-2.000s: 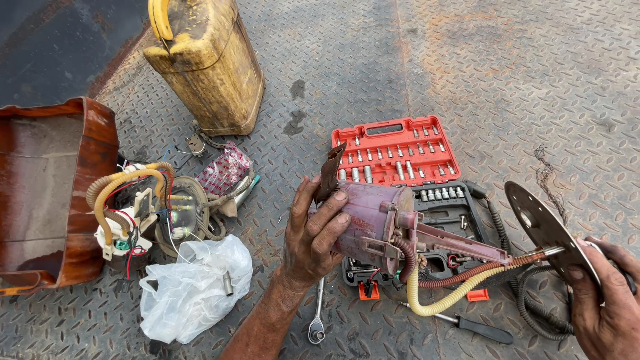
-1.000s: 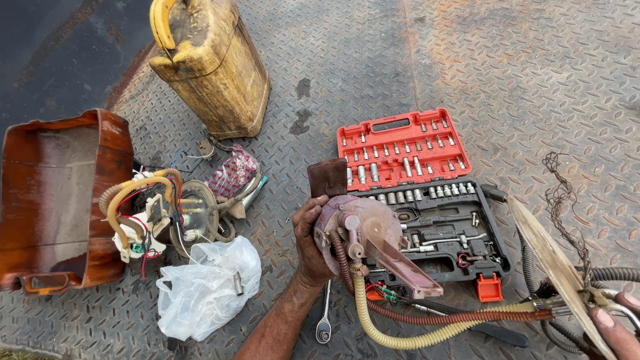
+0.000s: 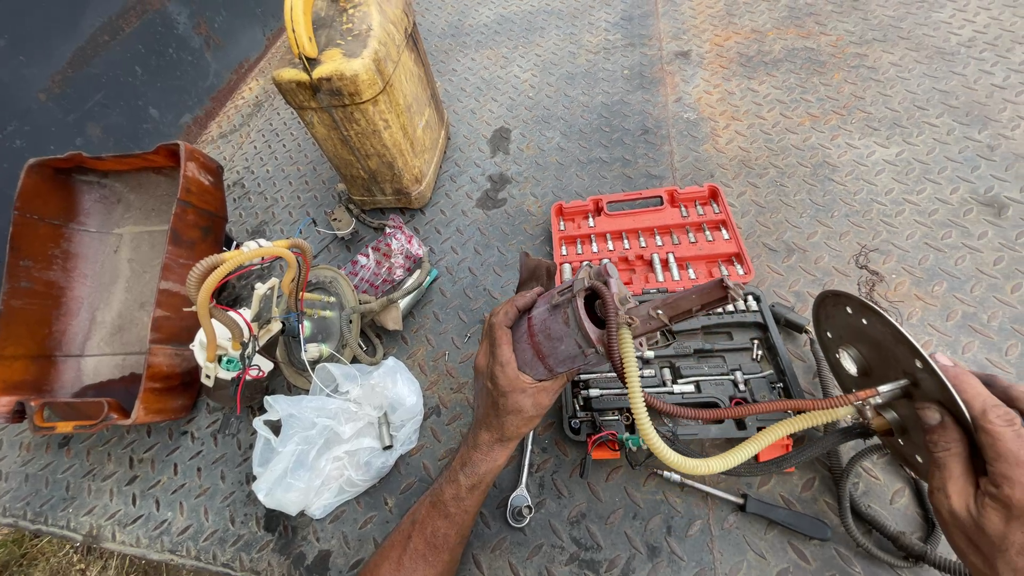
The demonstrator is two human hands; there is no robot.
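Note:
My left hand (image 3: 512, 372) grips the purple-stained plastic body of a fuel pump module (image 3: 552, 336), held above the socket set. A brown corrugated hose (image 3: 720, 408) and a cream corrugated hose (image 3: 704, 460) run from it to a round dark metal flange plate (image 3: 876, 352). At the right, my right hand (image 3: 976, 456) holds that plate by its edge, tilted, its holed face toward the module. Beneath both parts lies an open socket set case with a red lid (image 3: 652, 232) and a black tray (image 3: 696, 352). A second pump assembly (image 3: 240, 320) with hoses and wires lies at the left.
A ratchet (image 3: 520, 504) and a black-handled screwdriver (image 3: 784, 516) lie on the diamond plate floor. Further left are a clear plastic bag (image 3: 344, 432) with a metal socket on it, a cut-open orange-brown plastic container (image 3: 192, 280) and a dirty yellow jerrycan (image 3: 376, 104). Corrugated conduit (image 3: 856, 496) coils at lower right.
The module in my left hand has turned from facing the camera to pointing right. My right hand has tilted the flange plate, which was nearly edge-on a second ago, so its dark face shows.

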